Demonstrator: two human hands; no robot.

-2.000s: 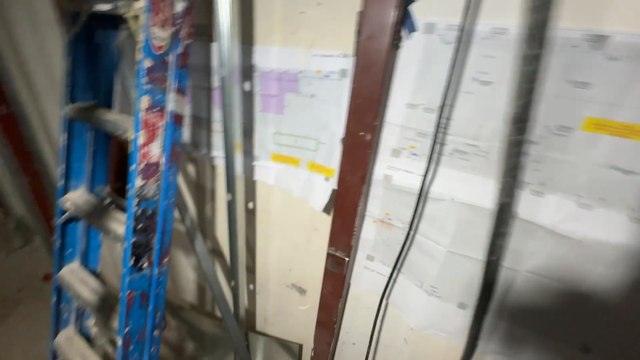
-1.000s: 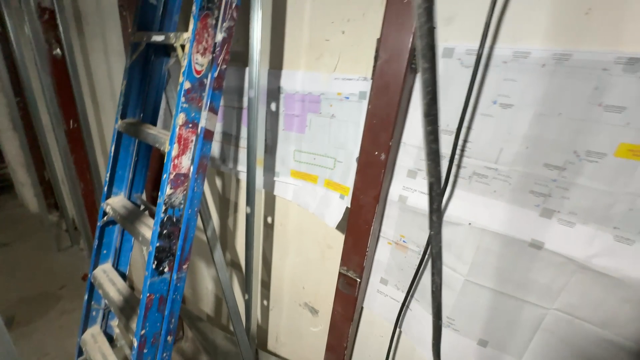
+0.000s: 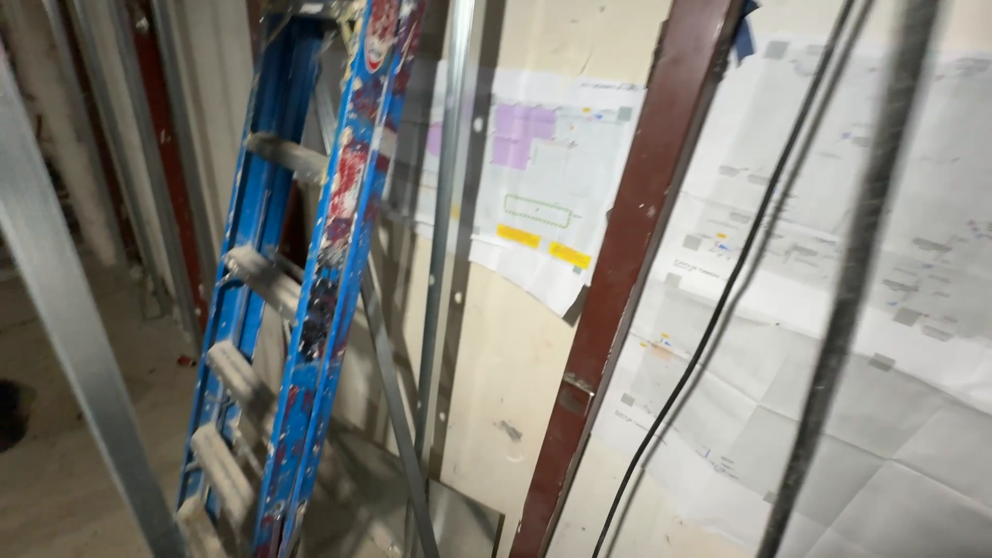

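Neither my left hand nor my right hand shows in the head view. A blue stepladder (image 3: pixel 310 310), splashed with red, white and dark paint, stands left of centre. Right of it, a printed plan sheet (image 3: pixel 535 178) with purple areas and yellow marks hangs on the wall. A dark red steel post (image 3: pixel 620 287) slants between that sheet and larger plan sheets (image 3: pixel 814 333), which are creased. A thin black cable (image 3: pixel 717 318) and a thicker, blurred dark cable or rod (image 3: pixel 849 294) hang before the larger sheets.
A metal stud (image 3: pixel 77 325) crosses the near left. Thin metal studs (image 3: pixel 442 232) stand behind the ladder, one slanting. At the far left are more studs and a red post (image 3: pixel 159 155) above the bare floor (image 3: pixel 101 434). A flat panel (image 3: pixel 465 519) leans low against the wall.
The view has shifted; a metal stud now shows at the near left, and the thick dark cable or rod appears farther right than one second ago.
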